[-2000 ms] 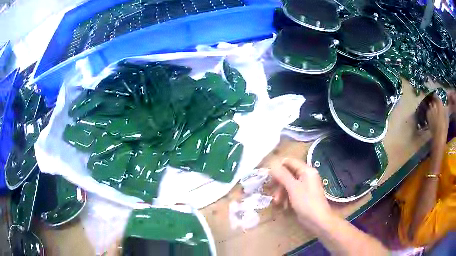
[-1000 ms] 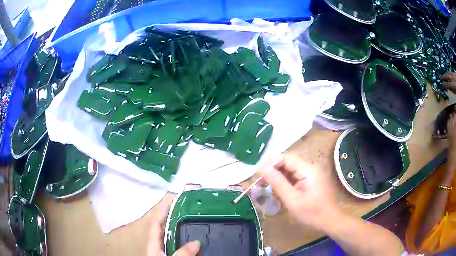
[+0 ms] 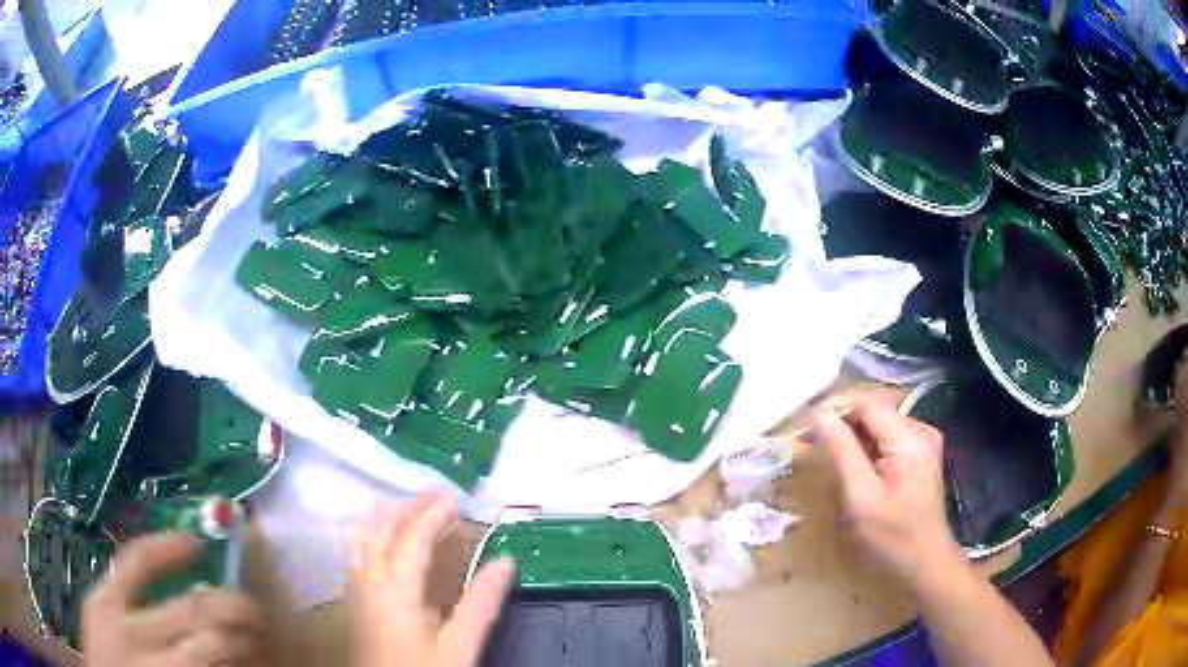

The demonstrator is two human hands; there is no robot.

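A green housing (image 3: pixel 589 554) with a pale rim and dark recess lies at the bottom centre, cut off by the picture's edge. My left hand (image 3: pixel 424 586) is blurred at its left side, fingers spread, the thumb over the rim; I see no grip. My right hand (image 3: pixel 892 476) is right of the housing, above the board, and pinches a thin pale stick (image 3: pixel 795 427) that points left. The stick is clear of the housing. Glossy green covers (image 3: pixel 521 287) are heaped on a white bag (image 3: pixel 202 332) behind the housing.
Crumpled clear film (image 3: pixel 730 528) lies between housing and right hand. Housings (image 3: pixel 1036 306) are stacked right, others (image 3: pixel 98 339) left. Another person's hand (image 3: pixel 169 606) is at a left housing. A blue bin (image 3: pixel 547 59) stands behind. A yellow-clothed person (image 3: pixel 1127 580) is at right.
My right hand and stick have moved right, away from the housing. My left hand has come up, its fingers now spread left of the housing. Another person's hand has appeared bottom left.
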